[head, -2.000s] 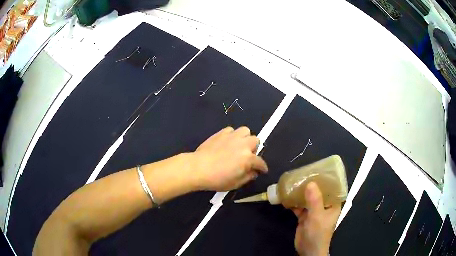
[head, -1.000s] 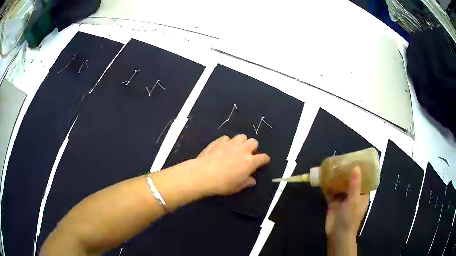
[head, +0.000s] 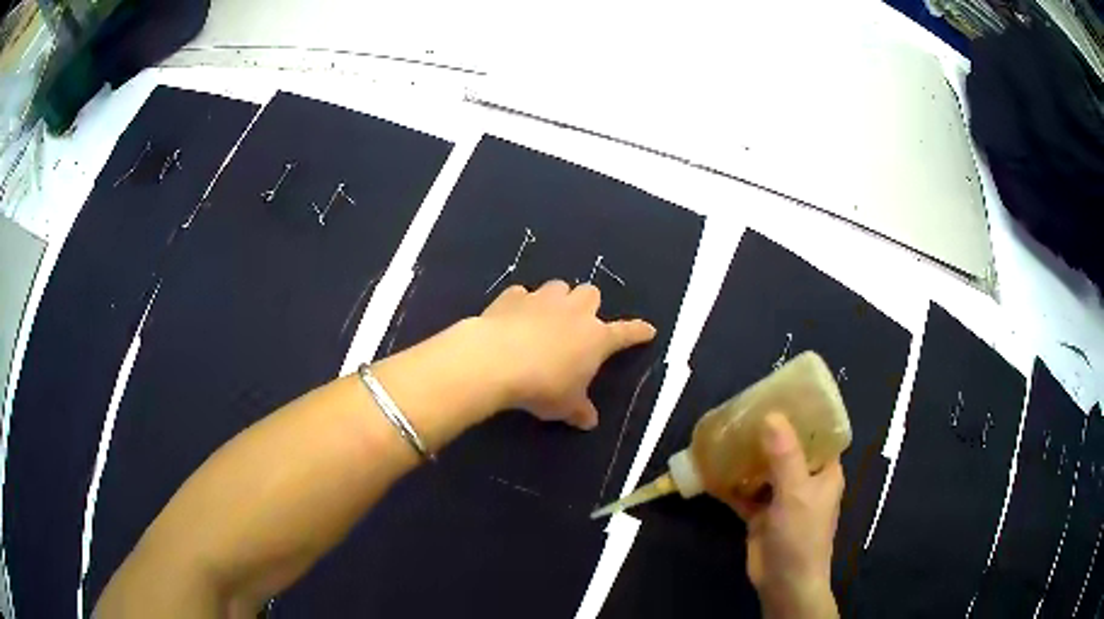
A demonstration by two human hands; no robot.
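Black cut pieces (head: 545,206) lie in long columns with pale gaps between them and small pale marks near their tops. My left hand (head: 563,351) is bare, with a bracelet on the wrist. It rests on the middle column, index finger stretched toward that column's right edge, holding nothing. My right hand (head: 793,508) is shut on a glue bottle (head: 775,417) with yellowish contents, tilted down to the left. The nozzle tip is at the right edge of the middle column, by the white gap. A thin shiny line runs along that edge above the tip.
The white table covering (head: 581,61) shows beyond the columns. A grey-white board (head: 920,181) lies at the far right. A dark pile (head: 1047,157) is at the right edge, and a dark green and black object (head: 121,55) is at the upper left.
The view has shifted right along the columns since the first frame. Since the second, the bottle and nozzle have moved down and left to the middle column's edge; my left index finger has straightened.
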